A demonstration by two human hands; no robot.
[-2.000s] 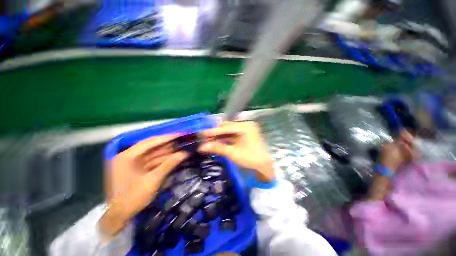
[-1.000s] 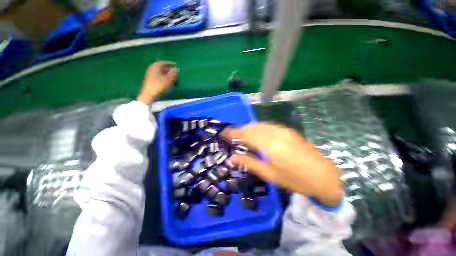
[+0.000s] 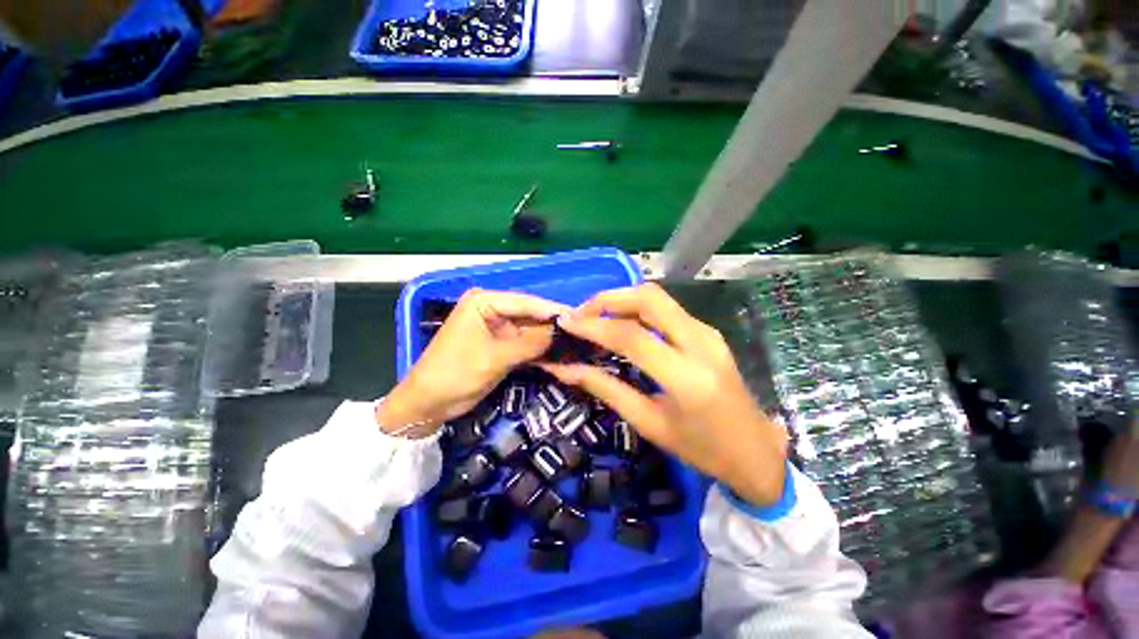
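Observation:
A blue bin [image 3: 428, 549] stands in front of me with many loose black plastic housings [image 3: 550, 552] in it, some showing a pale slot. My left hand [image 3: 468, 356] and my right hand [image 3: 675, 381] meet over the back part of the bin, fingertips close together. A small dark piece, which looks like a black housing [image 3: 565, 340], is between them, mostly hidden by the fingers. I cannot see a circuit board in it. A light blue band is on my right wrist.
Housing-and-board assemblies [image 3: 528, 225] lie scattered on the green conveyor belt [image 3: 275, 156]. A grey slanting post [image 3: 787, 119] rises behind the bin. Clear blister trays stand left [image 3: 119, 437] and right [image 3: 874, 412], with a clear plastic box [image 3: 300, 337] at left. A neighbour's arm [image 3: 1087, 531] shows at lower right.
My left hand has come back from over the belt to the bin and met my right hand, which was among the housings. The assemblies on the belt show in different places.

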